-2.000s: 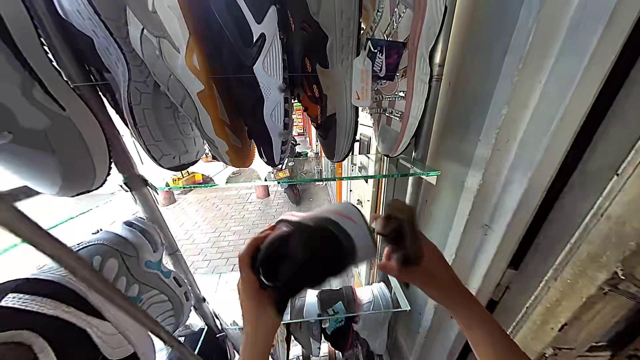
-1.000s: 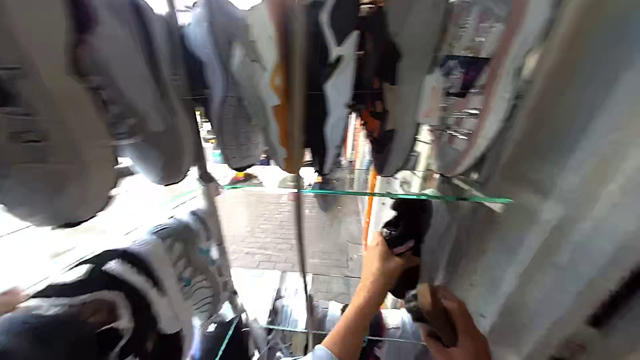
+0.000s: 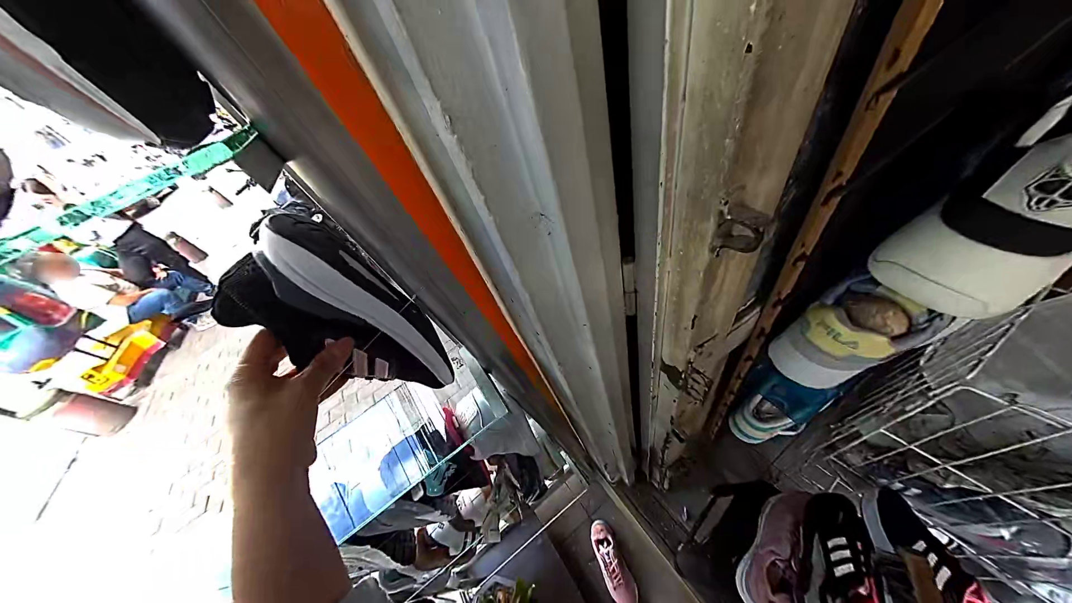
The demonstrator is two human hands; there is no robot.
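A black sneaker with a pale grey sole band (image 3: 335, 293) is tilted in my left hand (image 3: 289, 385), thumb and fingers gripping its upper from below. The shoe is close beside the metal frame with an orange strip (image 3: 394, 176). Below it is a glass shelf (image 3: 394, 461), with more shoes lower down. My right hand is not in view.
A ridged metal shutter (image 3: 519, 193) and a worn door frame (image 3: 712, 167) fill the middle. At right, caps (image 3: 963, 260) hang by a wire rack (image 3: 946, 419). Several shoes (image 3: 837, 544) stand low right; a pink shoe (image 3: 614, 561) lies on the floor. People sit outside at left.
The view has swung far to the right. My right hand, holding a dark brown object one second ago, has left the view. My left hand still holds the black shoe.
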